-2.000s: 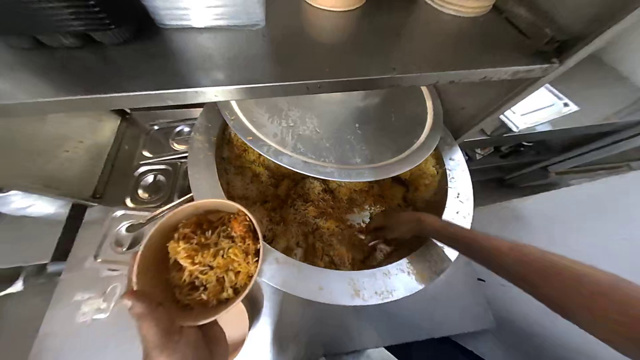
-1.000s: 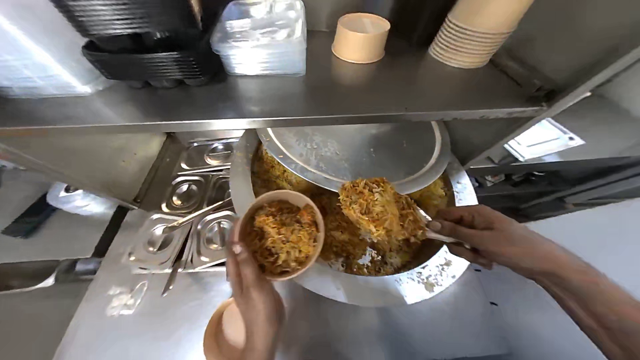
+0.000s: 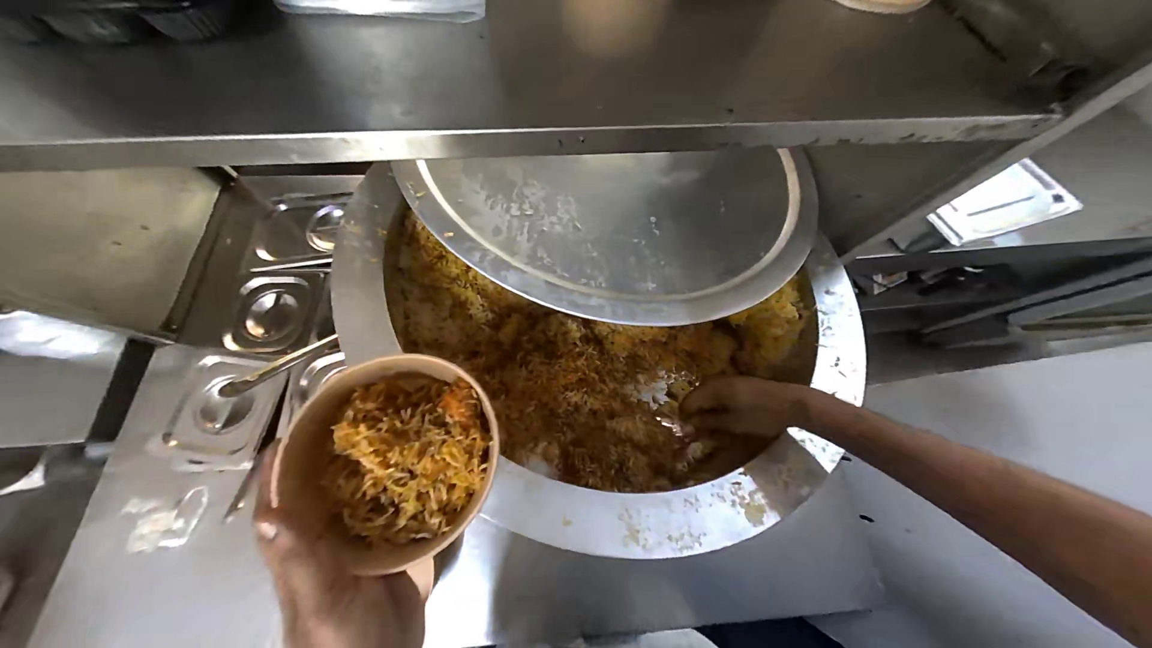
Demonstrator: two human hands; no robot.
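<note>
My left hand (image 3: 337,589) grips a brown paper bowl (image 3: 292,459) from below and the left side. Orange and yellow rice (image 3: 409,463) lies in the bowl, which overlaps the lower-left rim of a large round metal pot (image 3: 621,531). Inside this pot is spiced rice (image 3: 576,378), partly covered at the back by a round metal lid (image 3: 621,234). My right hand (image 3: 733,409) reaches down into the pot's right side, its fingers closed at a shiny metal scoop (image 3: 664,396) that is mostly hidden by rice and the hand.
Lidded steel containers (image 3: 270,315) stand left of the pot, with a metal utensil handle (image 3: 283,364) over one. A steel shelf (image 3: 540,142) crosses above the pot, holding clear plastic containers (image 3: 387,7) and black ones (image 3: 135,20). Clear plastic scraps (image 3: 166,522) lie on the steel counter.
One second ago my right hand held the scoop heaped with rice above the pot; now it is down in the rice. The bowl has moved left, away from the scoop. The view has shifted.
</note>
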